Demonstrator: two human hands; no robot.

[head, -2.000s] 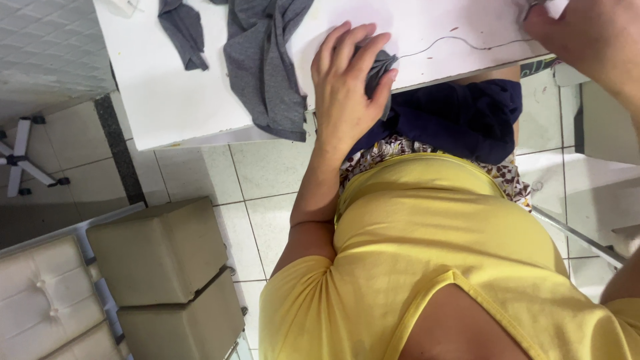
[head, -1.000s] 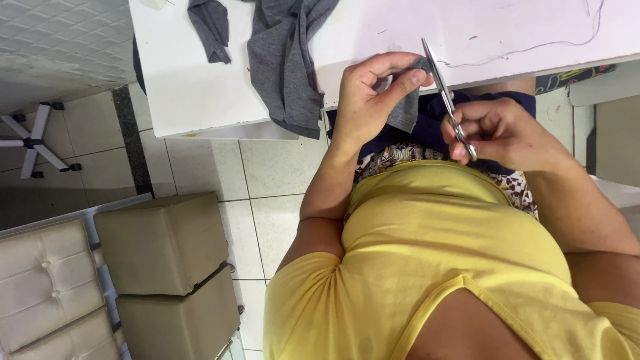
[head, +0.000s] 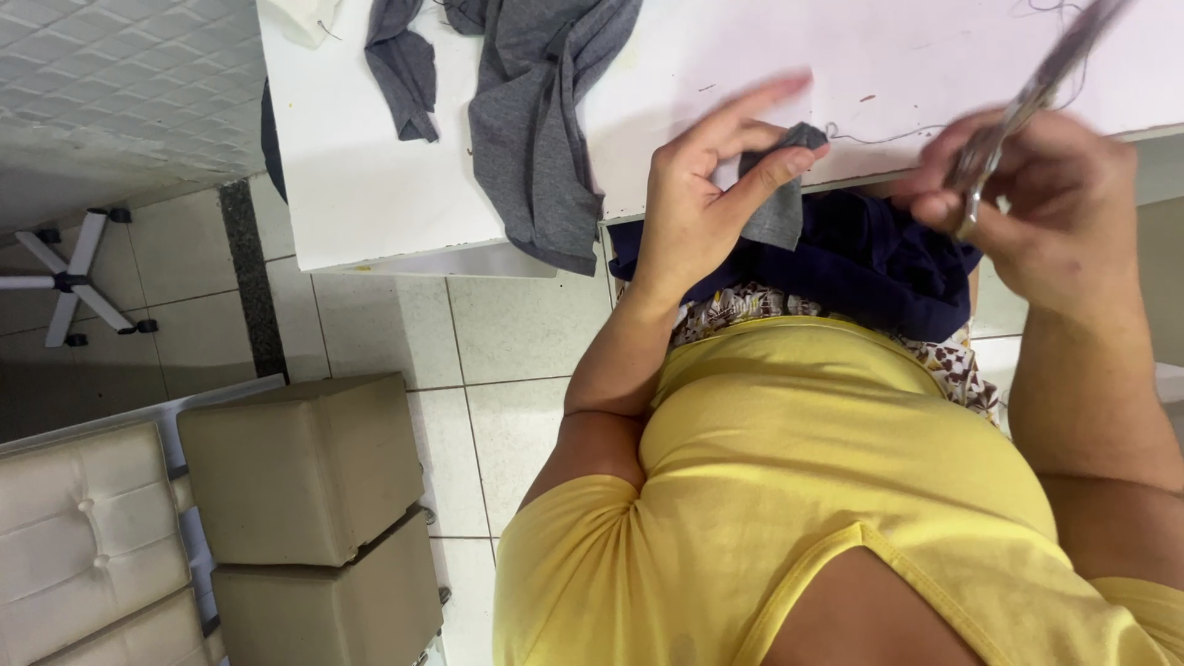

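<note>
My left hand (head: 708, 185) pinches a small piece of grey fabric (head: 777, 208) between thumb and fingers at the table's front edge; its index finger is raised. A thin thread (head: 888, 139) runs from near the fabric toward the right. My right hand (head: 1036, 194), blurred, holds a pair of metal scissors (head: 1027, 102) by the handles, with the blades pointing up and right over the table. Whether the blades are apart cannot be told. Dark navy fabric (head: 879, 268) lies on my lap below both hands.
On the white table (head: 388, 203) lie a larger grey garment (head: 536, 129), a narrow grey fabric piece (head: 404, 74) and off-white material (head: 301, 18). Beige upholstered blocks (head: 305, 472), a tufted seat (head: 88, 518) and a wheeled chair base (head: 67, 280) stand on the left.
The right hand, first at the table's right, came to the fabric with the scissors and has since moved away to the right. The left hand lifted the grey piece from the table edge.
</note>
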